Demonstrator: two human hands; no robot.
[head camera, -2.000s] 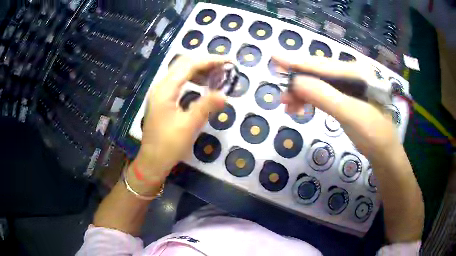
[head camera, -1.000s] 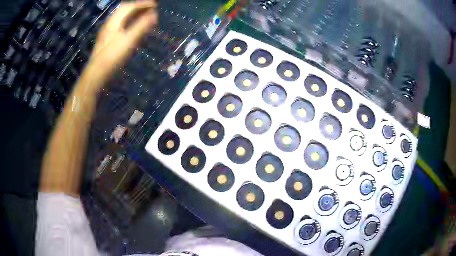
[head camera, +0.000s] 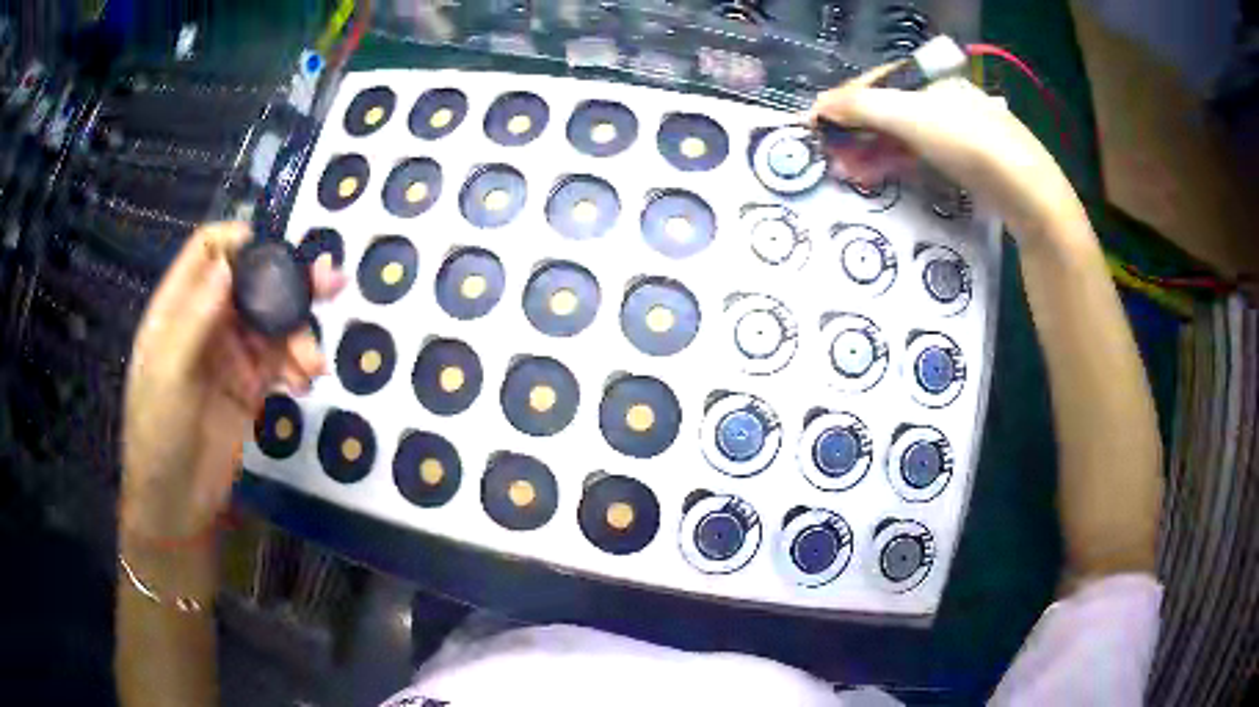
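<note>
A white foam tray (head camera: 456, 530) with rows of round pockets lies in front of me. Most positions on the left and middle are black discs with gold-yellow centres; those on the right hold units with pale rings. My left hand (head camera: 207, 325) holds a round black unit (head camera: 274, 287) over the tray's left edge. My right hand (head camera: 925, 138) is at the tray's back right corner, fingers bent around the pen tool, whose pale cable end (head camera: 940, 57) sticks out above the hand. The tool's tip is hidden. A seated unit (head camera: 790, 158) lies just left of my right fingers.
Clear plastic trays (head camera: 594, 53) with small parts and labels lie behind and left of the foam tray. A red wire (head camera: 1015, 72) runs from the tool. Stacked sheets (head camera: 1205, 456) stand at the right on the bench's side.
My left hand has come back from the far left and now holds a round black unit. My right hand has come into view at the back right. The tray appears turned and further left.
</note>
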